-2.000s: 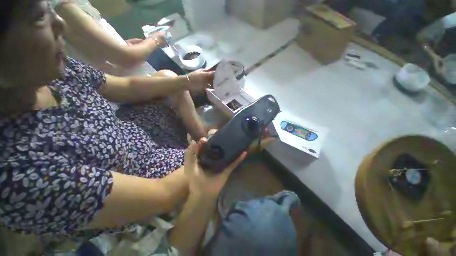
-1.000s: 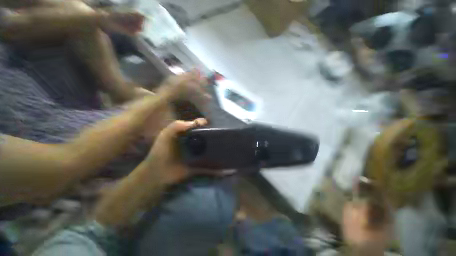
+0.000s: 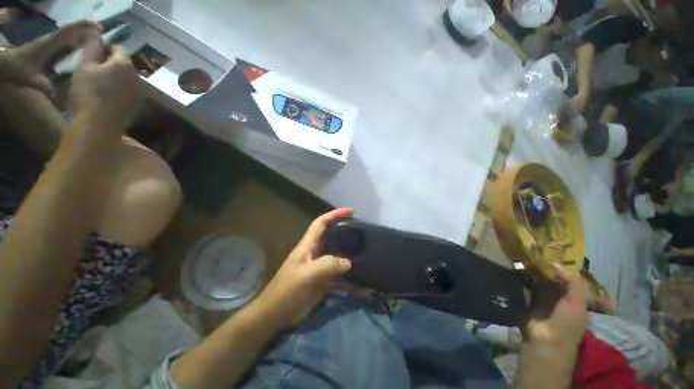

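The black mirror dash cam (image 3: 472,283) lies across above my jeans-clad lap, matte back with the lens bump towards me, tilted slightly down to the right. My left hand (image 3: 308,273) grips its left end, thumb on the back, beside a round dark part. My right hand (image 3: 559,311) is at its right end and closed around it; its fingers are partly blurred. A small white piece shows at the dash cam's upper right edge. The mirror screen side is hidden.
The retail box (image 3: 308,118) lies on the white table (image 3: 411,99), beside an insert tray (image 3: 179,64). Another person's hand (image 3: 103,83) is at upper left. A yellow round housing (image 3: 506,205) is right; a white disc (image 3: 224,271) is low beside my legs. People sit across.
The other person's hands have left the dash cam and moved to the upper left. My right hand has come to its right end. The view has shifted, and the dash cam now lies lengthwise across.
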